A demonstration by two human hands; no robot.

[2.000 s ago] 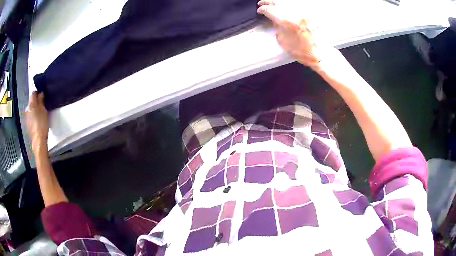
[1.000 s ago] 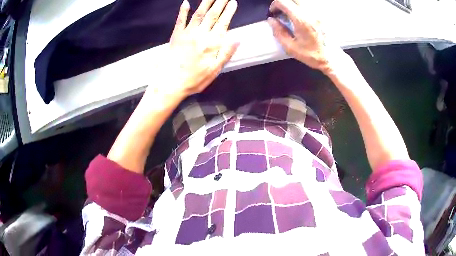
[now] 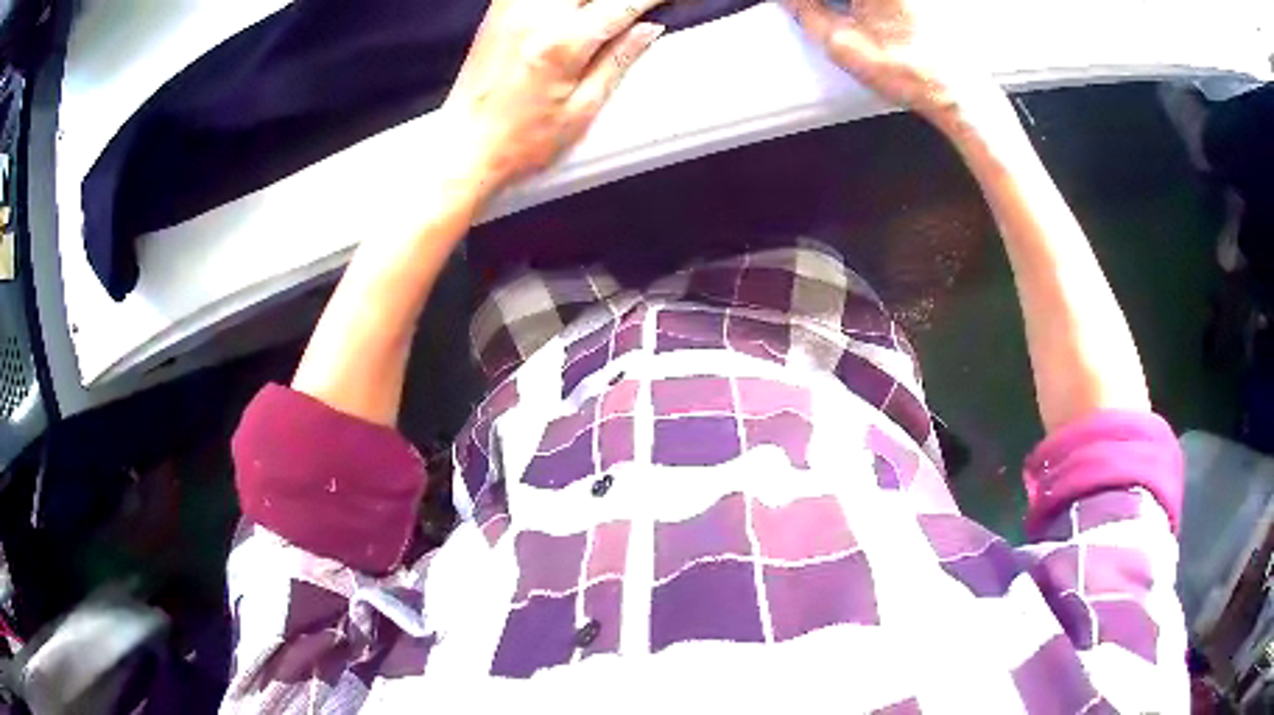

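A long dark navy garment piece [image 3: 294, 105] lies on the white-covered table [image 3: 315, 221], its left end bent down toward the front edge. My left hand [image 3: 538, 84] is on the piece near its front border at the top of the view, its upper part cut off by the picture's edge; whether its fingers pinch cloth is not clear. My right hand [image 3: 877, 45] is at the right end of the visible cloth, partly cut off by the top edge. A small dark spot shows at its fingers, too little to name.
The table's pale front edge curves across in front of me. Dark green floor [image 3: 1104, 266] lies below it. A grey metal-like frame [image 3: 42, 279] stands at the far left. Blurred pale items [image 3: 98, 657] are at the lower left, and a grey item [image 3: 1229, 538] is at the lower right.
My left hand has moved from the cloth's left end to its middle, beside my right hand. The cloth's left end hangs freely bent. Both hands now sit slightly higher in view.
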